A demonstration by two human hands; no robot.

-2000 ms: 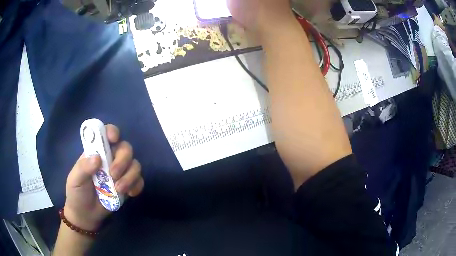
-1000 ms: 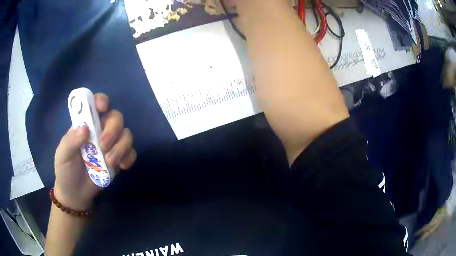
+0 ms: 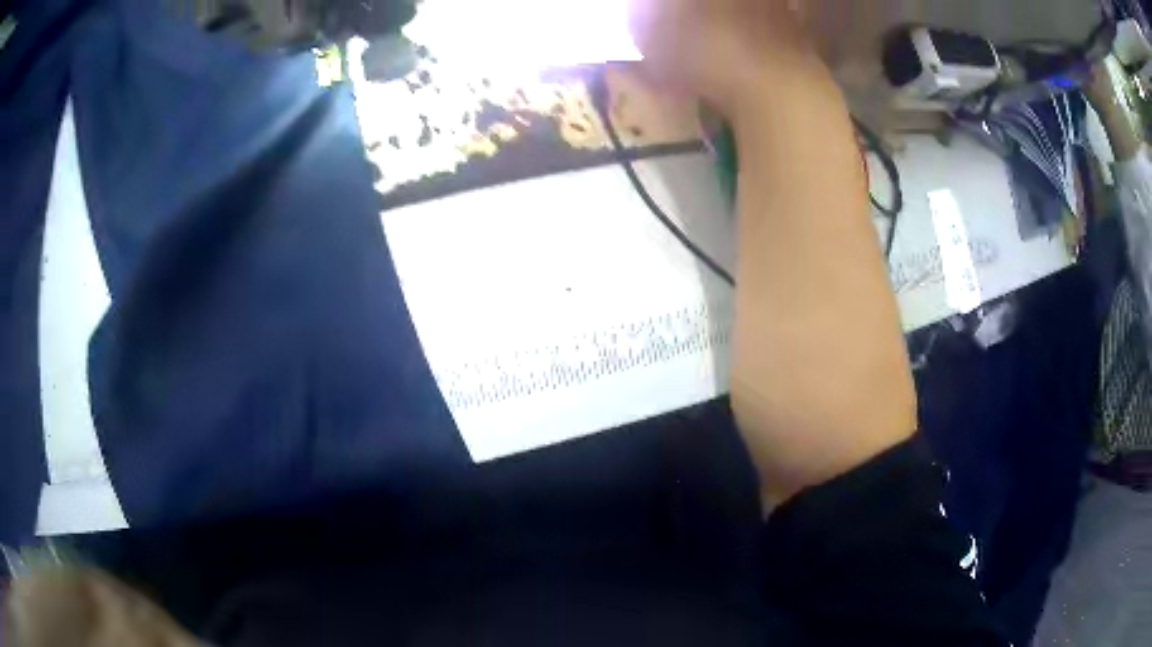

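Observation:
A navy cut panel (image 3: 253, 291) lies over the table's left part and hangs toward my lap. My left hand (image 3: 89, 613) is blurred and cut off at the bottom left corner; whether it holds anything does not show. My right hand (image 3: 720, 44) is blurred at the top edge, beside the bright phone screen (image 3: 594, 44) on the worn machine bed (image 3: 468, 120). Its fingers are lost in glare and blur. A black cable (image 3: 663, 217) runs from the phone down behind my right forearm.
White table with ruler markings (image 3: 556, 291) in the middle. A white label strip (image 3: 955, 247) lies right of my forearm. A small white box with a dark face (image 3: 941, 61) stands at the upper right. Grey strands (image 3: 1042, 145) hang nearby. Another person's arm (image 3: 1112, 114) shows at the far right.
My left hand has dropped to the bottom left corner, and the white handheld device it held is out of view. My right forearm has shifted slightly right in the picture.

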